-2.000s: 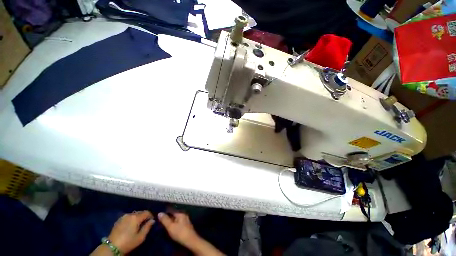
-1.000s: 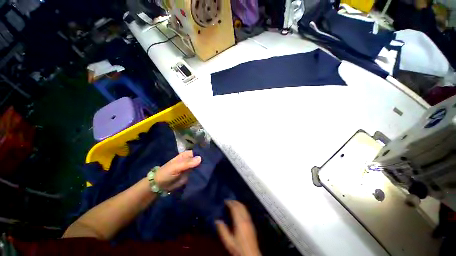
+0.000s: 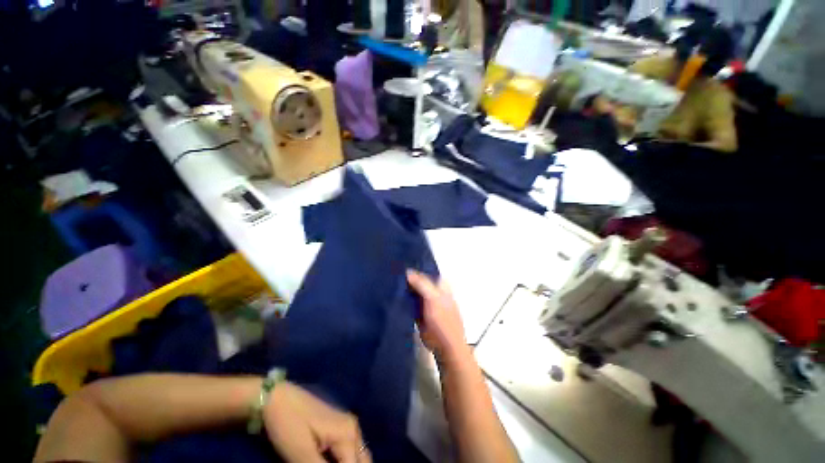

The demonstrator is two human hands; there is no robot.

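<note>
A navy cut piece (image 3: 348, 289) is raised over the table's front edge, its pointed end up. My right hand (image 3: 437, 312) grips its right side. My left hand (image 3: 312, 425), with a green bead bracelet, is low at the piece's lower part; its fingers are curled and partly hidden, and I cannot tell if it grips the cloth. Another navy panel (image 3: 443, 204) lies flat on the white table behind, partly covered by the raised piece. The sewing machine head (image 3: 597, 294) stands at the right, with no cloth visible under its needle area.
A yellow basket (image 3: 136, 327) with dark-blue cloth is at lower left, beside a purple stool (image 3: 93, 288). A beige-yellow machine (image 3: 271, 113) stands at the table's far left. Stacked navy pieces (image 3: 502, 161) lie at the far side. Another person (image 3: 715, 113) sits at upper right.
The view has swung left from the machine toward the basket, then partly back. My hands have come up from below the table edge, and a navy piece is now raised in front of the flat panel.
</note>
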